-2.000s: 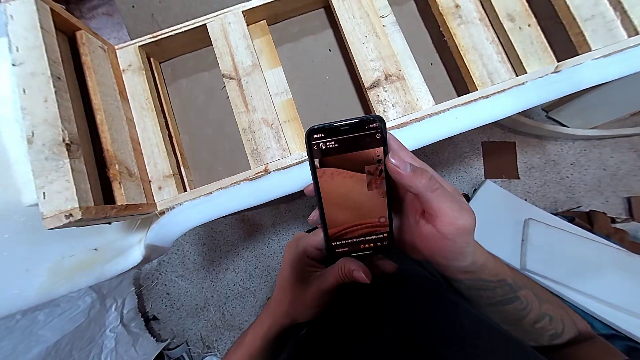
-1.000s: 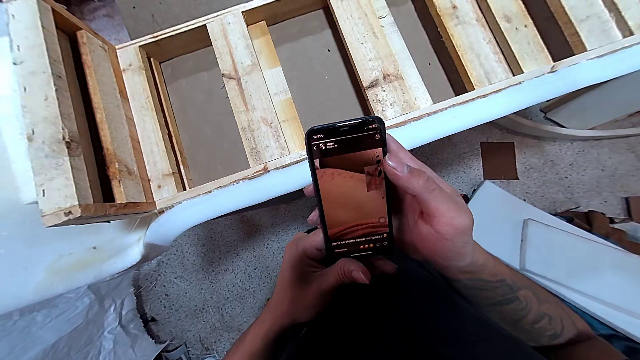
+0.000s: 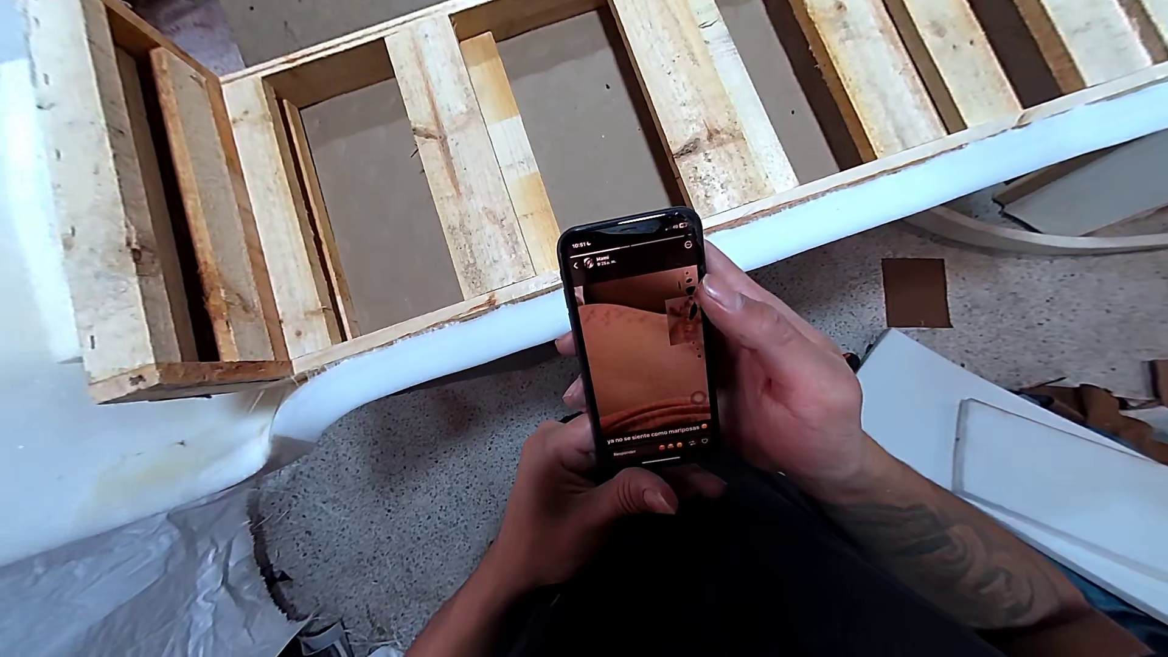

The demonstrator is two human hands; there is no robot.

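Observation:
Between my two hands is a smartphone [image 3: 643, 351] in a black case, upright in view, its lit screen showing an orange-brown picture with writing. My left hand [image 3: 575, 502] grips it at the lower left, the thumb near the bottom edge and fingertips showing at the left side. The right side rests in my right hand [image 3: 785, 365], its thumb at the upper right edge of the screen. Beyond the phone lies a wooden frame [image 3: 456, 155] of pale slats, with white foam [image 3: 474, 333] along its near edge.
Speckled floor [image 3: 392, 493] lies below the frame. A crumpled grey sheet [image 3: 155, 575] is at lower left. White panels [image 3: 1058, 493] lean at lower right. A brown square piece [image 3: 916, 292] and a curved strip [image 3: 1022, 237] are on the right.

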